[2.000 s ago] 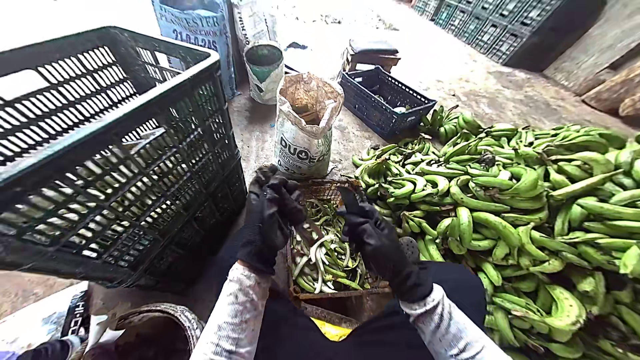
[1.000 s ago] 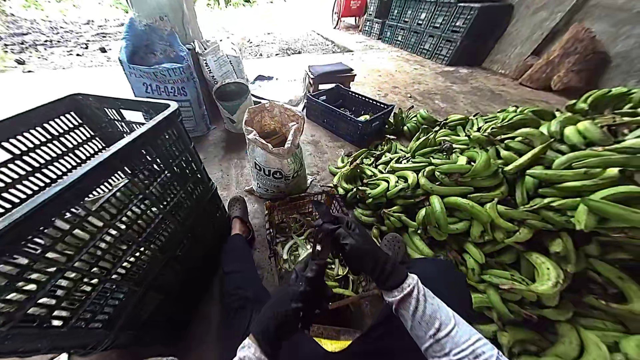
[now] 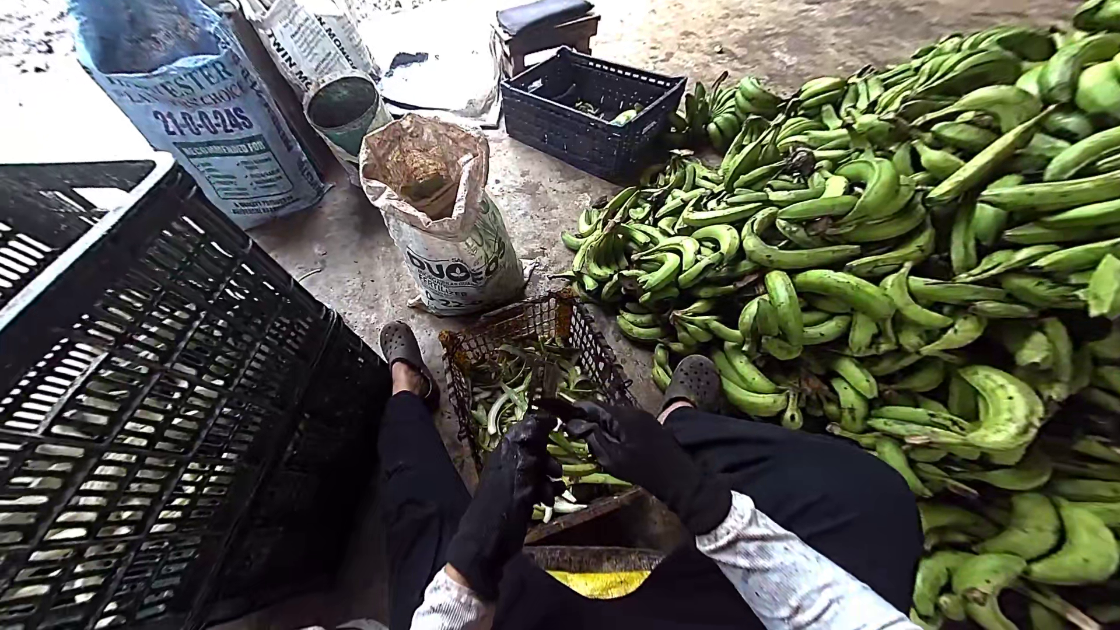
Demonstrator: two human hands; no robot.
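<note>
My left hand, in a black glove, is raised over the low crate with fingers curled; whether it holds anything cannot be told. My right hand, also gloved in black, almost touches it at the fingertips and grips what looks like a knife, its dark blade pointing away from me. Below both hands, a low plastic crate holds green and pale peels. To the right lies a large heap of green plantains, many still joined in clusters.
A tall black slatted crate stands at left. Ahead are an open fertilizer sack, a blue-and-white sack, a bucket, a dark blue crate and a small stool. My shoes flank the peel crate.
My hands were apart two seconds ago and are now close together over the peel crate. The view has shifted.
</note>
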